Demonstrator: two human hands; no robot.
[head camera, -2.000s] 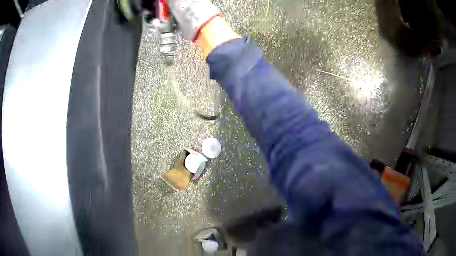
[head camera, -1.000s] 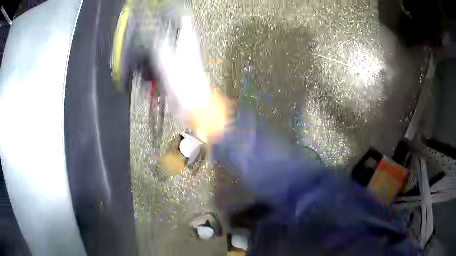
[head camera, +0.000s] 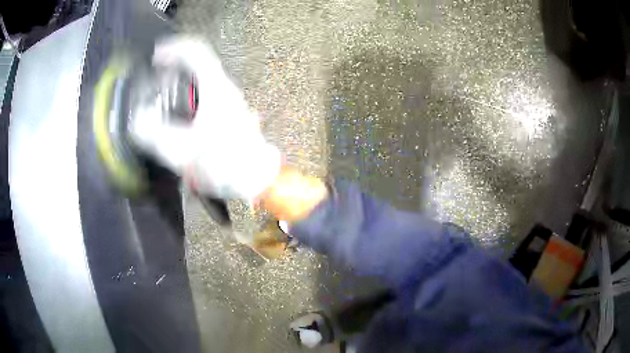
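Observation:
The body panel (head camera: 48, 172) runs down the left side, with a pale outer face and a dark side strip. My right hand (head camera: 214, 124), in a whitish glove and blurred, comes in on a blue-sleeved arm from the lower right. It is closed around the air sander (head camera: 188, 96). The sander's yellow-green rim faces left, over the dark strip of the panel; I cannot tell whether it touches. My left hand is out of the picture.
A small open brown box (head camera: 268, 245) on the speckled floor is partly hidden by my arm. Another small container with a pale round (head camera: 309, 336) lies at the bottom. An orange-brown box (head camera: 557, 265) stands by metal framing at the right.
My right hand and the sander have moved down and left, from the top edge to beside the panel's dark strip. The view has shifted slightly.

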